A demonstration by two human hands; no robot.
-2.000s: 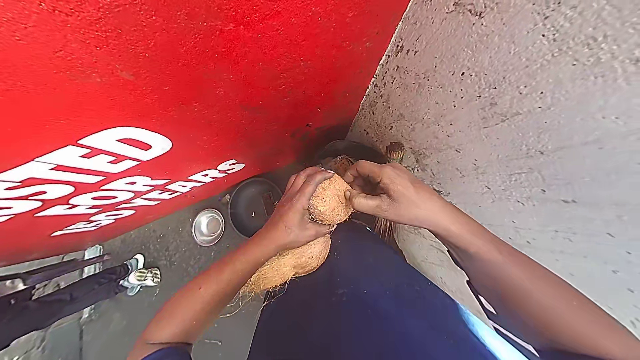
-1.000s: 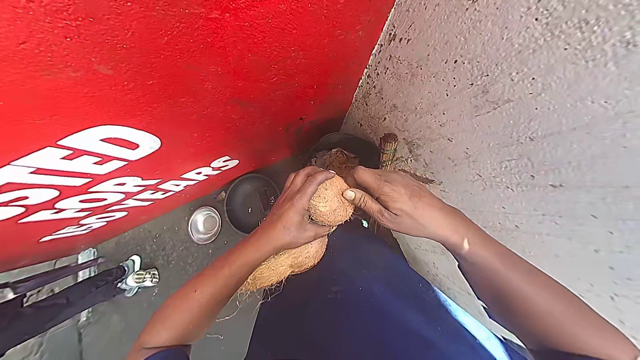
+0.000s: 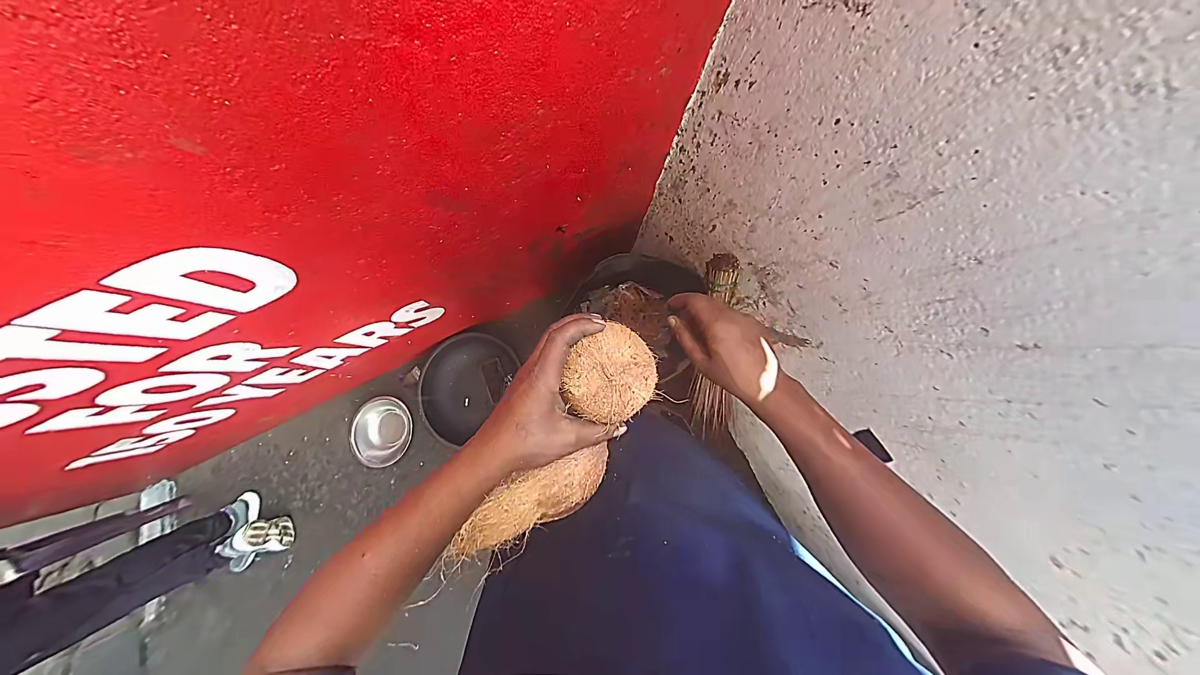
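My left hand (image 3: 544, 403) grips a round, fibrous brown coconut (image 3: 609, 373) from its left side, thumb below and fingers above. Another husk-covered coconut (image 3: 539, 497), with loose fibres trailing, lies under my left wrist beside my blue-clothed lap. My right hand (image 3: 720, 345) is raised just right of the held coconut, apart from it, over a dark container (image 3: 656, 272) with brown husk scraps (image 3: 630, 307) in it. Its fingers are bent, and whether they pinch a bit of fibre cannot be told.
A steel bowl (image 3: 381, 431) and a dark round pan (image 3: 464, 384) stand on the grey floor at left. A stick broom (image 3: 720, 277) leans by the grey wall (image 3: 956, 234). The red wall (image 3: 375, 159) bears white lettering. Another person's legs and shoes (image 3: 258, 534) show at lower left.
My right hand has moved away from the coconut, which it touched in both earlier frames, to the right and up. My left hand still holds the coconut.
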